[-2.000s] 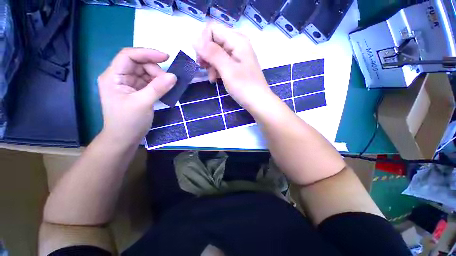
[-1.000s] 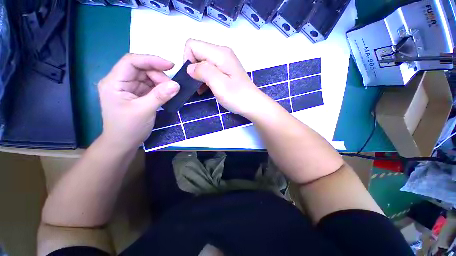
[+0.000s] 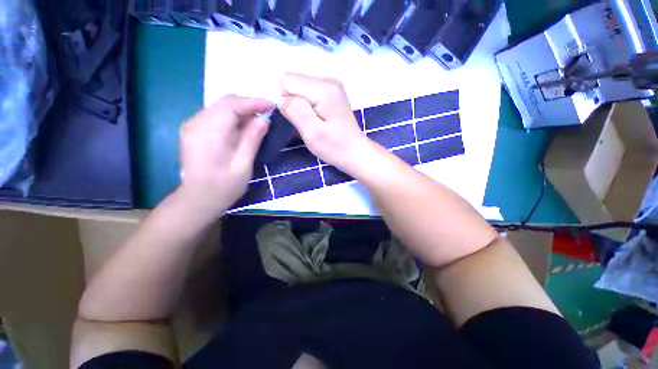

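Observation:
A dark flat piece (image 3: 273,141) is held between my two hands above the pad sheet; my fingers cover much of it. My left hand (image 3: 220,148) pinches near its upper left edge, with something small and pale at the fingertips. My right hand (image 3: 321,119) grips its upper right side with curled fingers. The pad sheet (image 3: 389,133), black rectangles split by thin white lines, lies slanted on white paper (image 3: 245,65). My hands hide its upper left part.
Black housings (image 3: 325,25) stand in an angled row behind. A black tray (image 3: 86,155) with loose black pieces and a crumpled clear bag (image 3: 20,101) are left. At right are a white printed box (image 3: 530,86), a small open carton (image 3: 602,162) and a hanging grey tool (image 3: 638,72).
My left hand has moved right, closer to my right hand, and its fingers have closed in. The dark piece is now more covered. The view has shifted slightly.

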